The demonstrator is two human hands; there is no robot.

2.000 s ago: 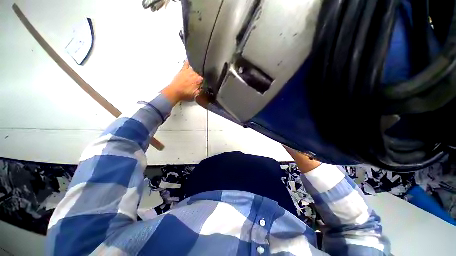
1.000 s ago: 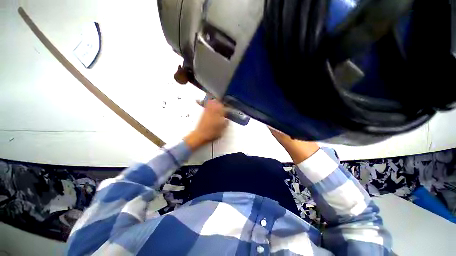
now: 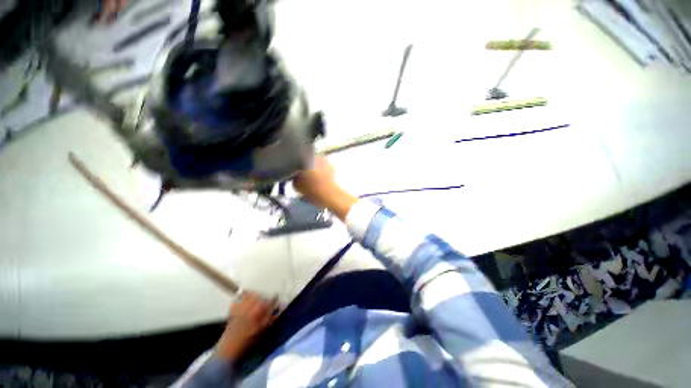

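Note:
The straight-knife cutting machine (image 3: 227, 114) stands upright at the upper left, its blue and silver motor body wrapped in black cable. My right hand (image 3: 318, 184) is closed at the machine's right side, on its handle; the fingers are partly hidden. The grey base plate (image 3: 299, 220) shows below the motor. My left hand (image 3: 252, 317) is blurred at the table's front edge, by the near end of a long brown wooden strip (image 3: 155, 229). A narrow dark strip (image 3: 326, 267) slants down beside this hand; whether the fingers grip it is unclear.
The white paper marker (image 3: 424, 163) carries worn yellow-green weight bars (image 3: 509, 106), two feet with upright rods (image 3: 395, 111) and a small green tool (image 3: 393, 140). Two thin dark lines (image 3: 511, 135) cross the white surface. Fabric scraps (image 3: 598, 280) lie below the table edge.
The view has swung and widened, with the machine now upper left. My left hand has moved from near the base plate to the table's front edge. The weight bars have come into view.

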